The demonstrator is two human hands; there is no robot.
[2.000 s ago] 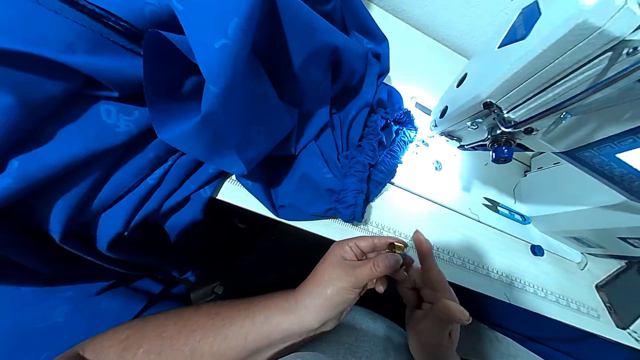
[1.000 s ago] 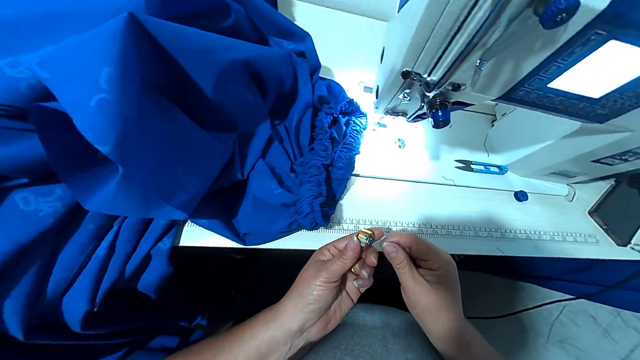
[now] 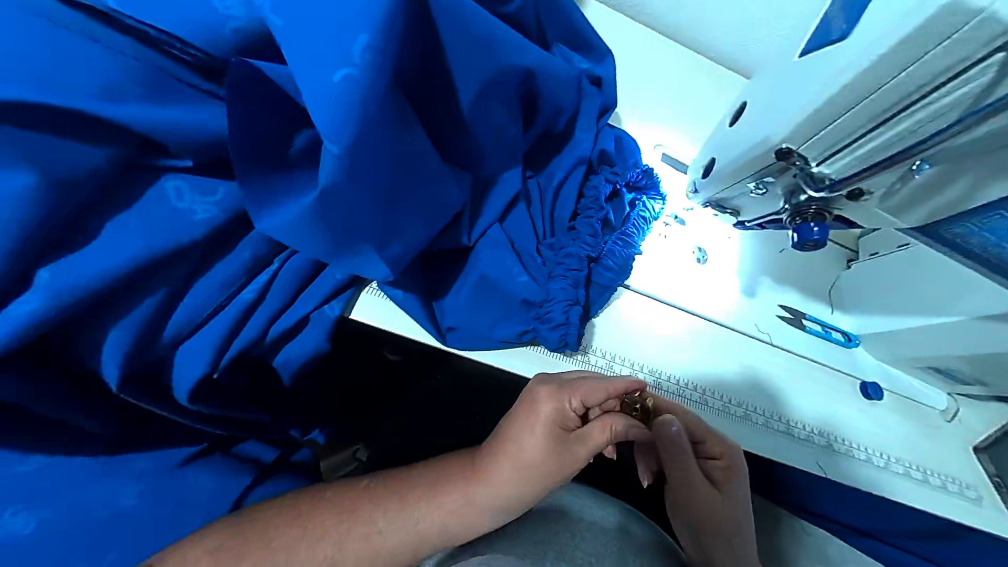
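My left hand [image 3: 551,425] pinches a small brass-coloured metal part [image 3: 636,407], which looks like a sewing machine bobbin case, between thumb and fingers. Against its right side rest the thumb and fingers of my right hand [image 3: 697,472]; whether they grip it too is hard to tell. Both hands are at the front edge of the white sewing table [image 3: 709,346], over the printed ruler strip [image 3: 756,421]. Blue fabric [image 3: 378,157] with a gathered, elastic-like edge [image 3: 591,252] lies left of the lit needle area.
The white sewing machine head [image 3: 850,110] stands at the upper right. Blue thread snips [image 3: 819,325] and a small blue round piece [image 3: 871,390] lie on the table to the right. A dark-framed object [image 3: 994,457] sits at the right edge. Fabric hangs over the table's left side.
Since one second ago my right fingers have closed in around the metal part's right side. Two seconds ago the right hand was more spread. The view has turned and shifted.
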